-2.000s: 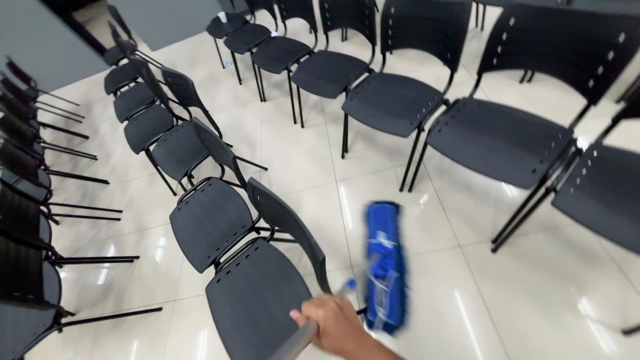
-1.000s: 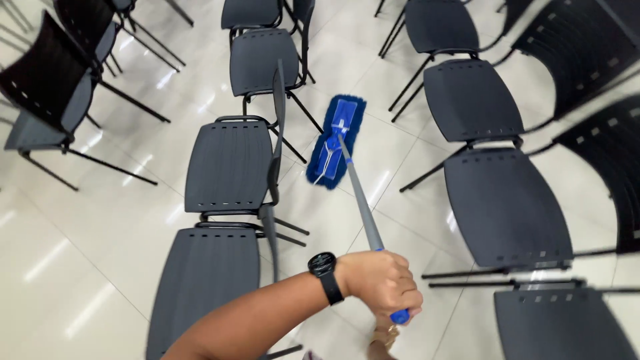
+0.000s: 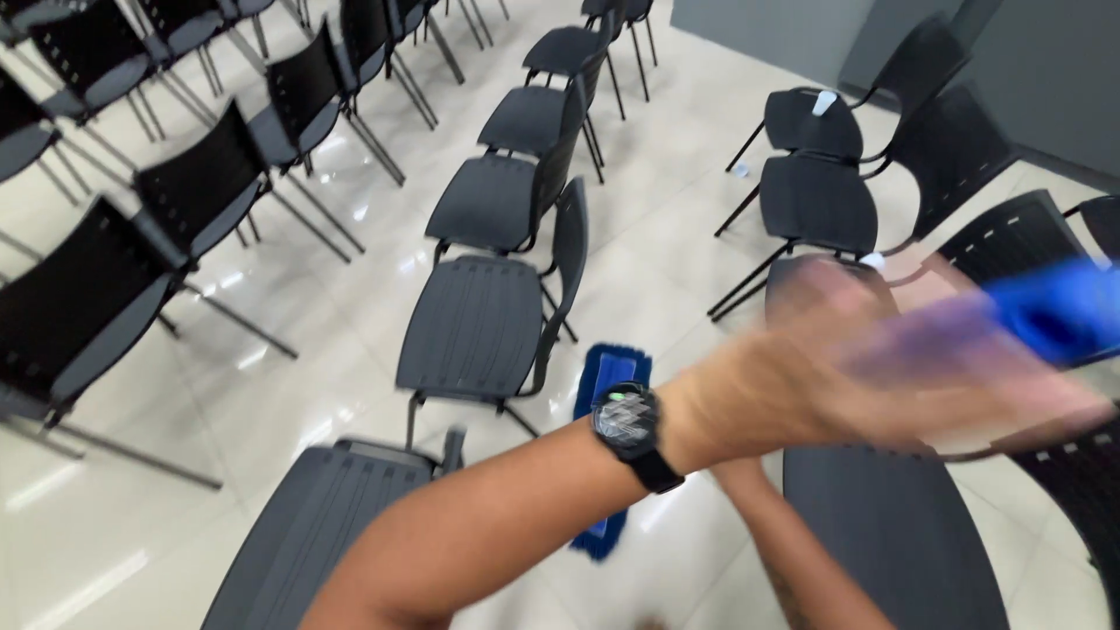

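A flat dust mop with a blue fringed head (image 3: 612,363) lies on the tiled floor, partly hidden behind my left forearm. My left hand (image 3: 840,376), blurred, with a black watch at the wrist, reaches across to the right. The blue grip of the mop handle (image 3: 1050,306) sticks out between its thumb and fingers, large and close to the camera. The forearm of my right hand (image 3: 739,472) rises from below, and the hand itself is mostly hidden behind the left one. The rest of the handle cannot be made out.
A row of dark chairs (image 3: 477,328) stands just left of the mop head, another row (image 3: 818,206) to the right. More chairs (image 3: 206,188) fill the far left. A small pale item (image 3: 824,103) lies on a right-hand seat. A grey wall (image 3: 752,35) is behind.
My left hand has risen to the right, and the blue grip is now up beside it. The view has swung, showing the wall and more chairs ahead.
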